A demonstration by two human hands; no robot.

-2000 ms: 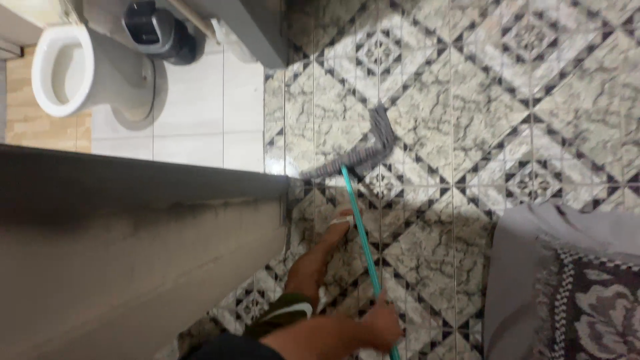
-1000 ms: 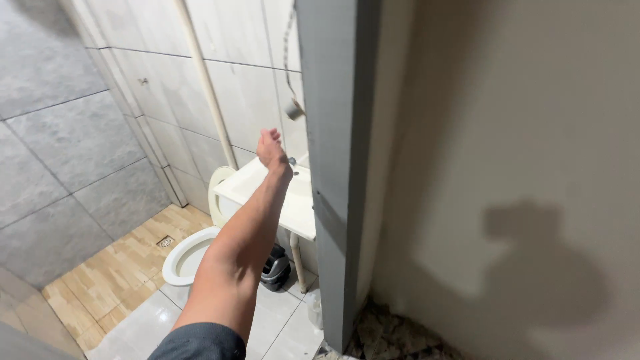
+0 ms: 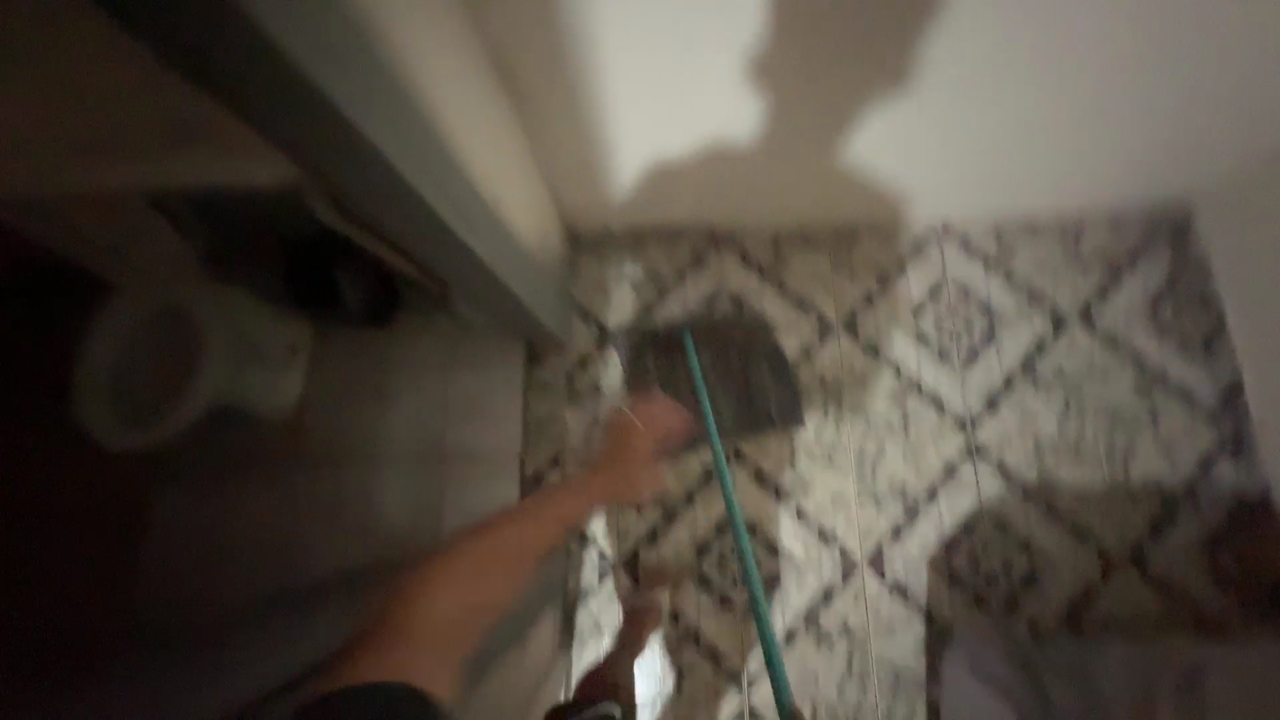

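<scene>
A teal pole (image 3: 733, 500) runs from the bottom edge up to a dark grey, blurred cloth-like head (image 3: 745, 375) on the patterned tile floor (image 3: 900, 440). My left hand (image 3: 645, 445) reaches in from the lower left, just left of the pole and over the edge of the head. It appears to hold nothing, with thumb and fingers apart, though blur hides detail. Only a sliver of skin, apparently my right hand (image 3: 795, 713), shows at the pole's lower end; its grip is cut off by the frame. My lower leg and foot (image 3: 635, 620) show below my left forearm.
A grey door frame (image 3: 430, 170) stands at the left, beside a dim bathroom with a toilet (image 3: 150, 365). A pale wall (image 3: 1040, 110) with a person's shadow closes off the far side. A blurred, shaded object (image 3: 1050, 670) lies at the lower right.
The bathroom, lit in both earlier frames, is now dark. My left hand, raised by the bathroom wall a second ago, is now low beside the pole. The view has tipped down to the floor.
</scene>
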